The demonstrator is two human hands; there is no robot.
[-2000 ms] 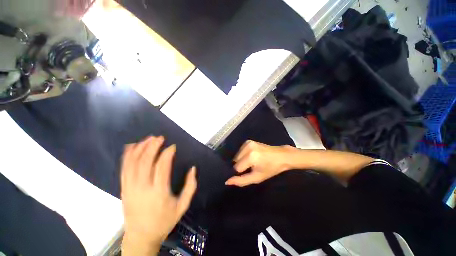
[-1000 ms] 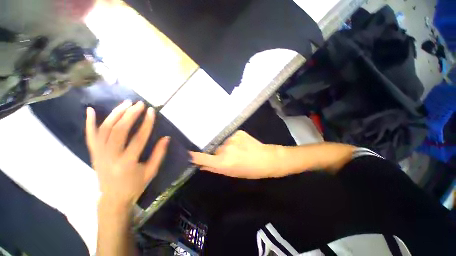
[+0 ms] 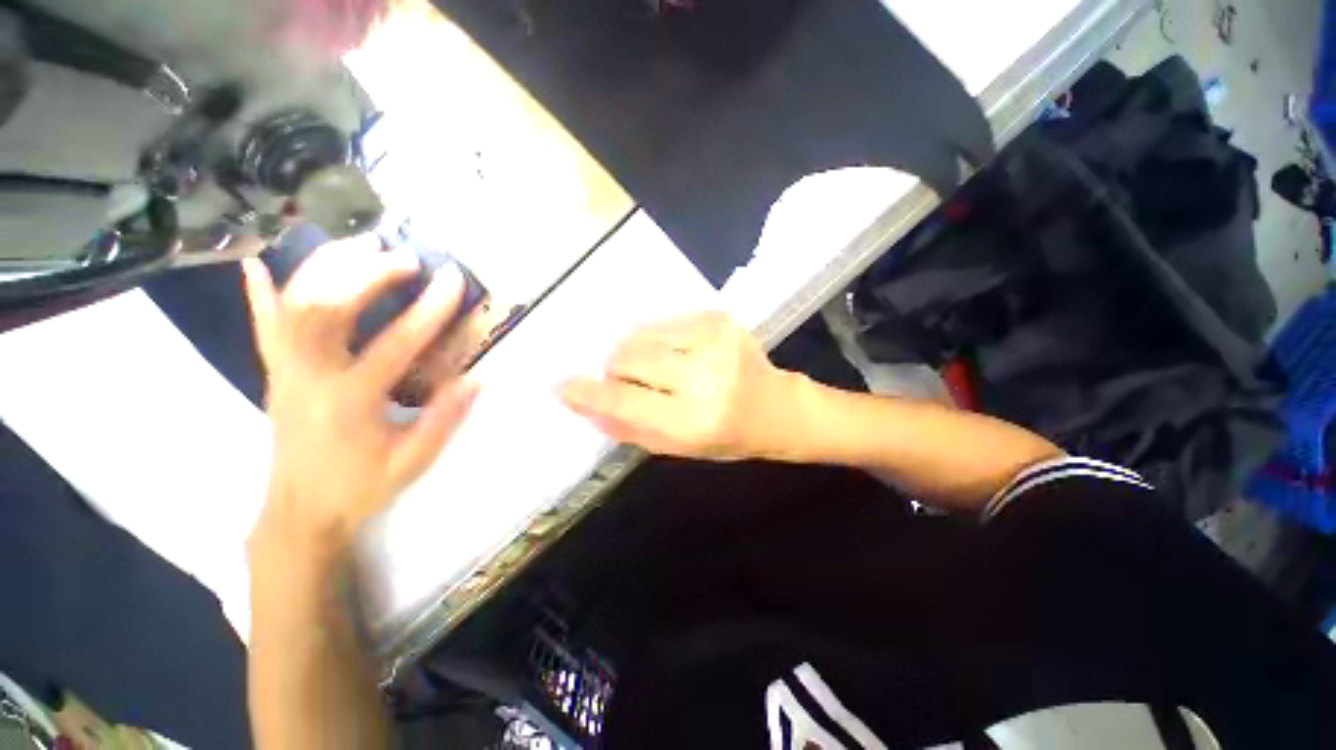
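Note:
A black cut panel (image 3: 205, 315) lies flat at the sewing machine head (image 3: 271, 147), partly under my left hand (image 3: 337, 366). My left hand is spread, palm down, with its fingertips close below the needle area, where glare and the fingers hide the presser foot. My right hand (image 3: 681, 388) rests on the white table right of the panel, fingers slightly bent, apart from the cloth. It holds nothing that I can see.
Black cut pieces (image 3: 733, 103) lie at the upper right of the table. A left stack of black pieces (image 3: 88, 572) lies at the left. The table edge (image 3: 865, 246) runs diagonally. A black fabric heap (image 3: 1084, 293), blue crates (image 3: 1304, 410) and a dark basket (image 3: 569, 681) are lower down.
The panel has moved up and left towards the machine head, uncovering white table. My left hand has moved up with it. My right hand has moved from the front edge onto the table.

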